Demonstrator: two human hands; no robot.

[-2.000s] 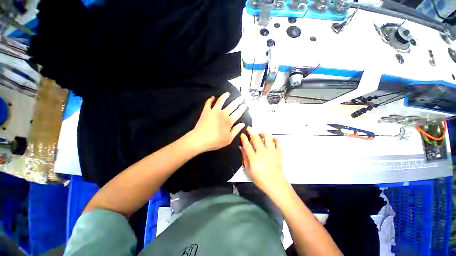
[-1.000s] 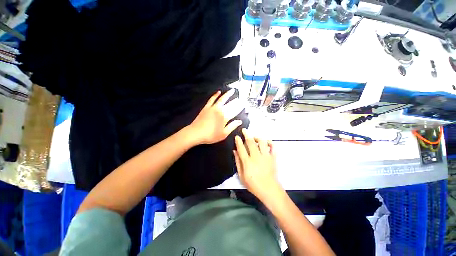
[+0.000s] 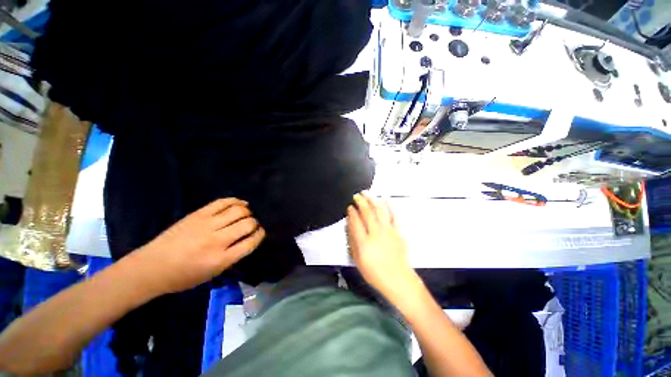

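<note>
The black garment piece [image 3: 294, 169] lies flat left of the sewing machine [image 3: 471, 74], its rounded right edge beside the presser foot area [image 3: 401, 140]. A large black garment pile [image 3: 199, 59] is beyond it. My left hand [image 3: 213, 239] is on the near part of the cloth, fingers curled and bunching it; the fingertips are partly hidden. My right hand [image 3: 375, 228] is palm down on the white table, its index fingertip at the cloth's near right edge, fingers slightly apart. The needles are not clearly visible.
Thread snips [image 3: 513, 194] lie on the white table [image 3: 456, 243] right of my right hand. An orange cord [image 3: 622, 197] is at the table's right end. A brown-taped edge [image 3: 55, 184] stands at left. Blue crates [image 3: 588, 309] and black cloth [image 3: 508, 324] are below.
My left hand has moved from beside the presser foot back toward me and left. The cloth's near edge has drawn left, baring white table. My right hand has stayed near the cloth's edge.
</note>
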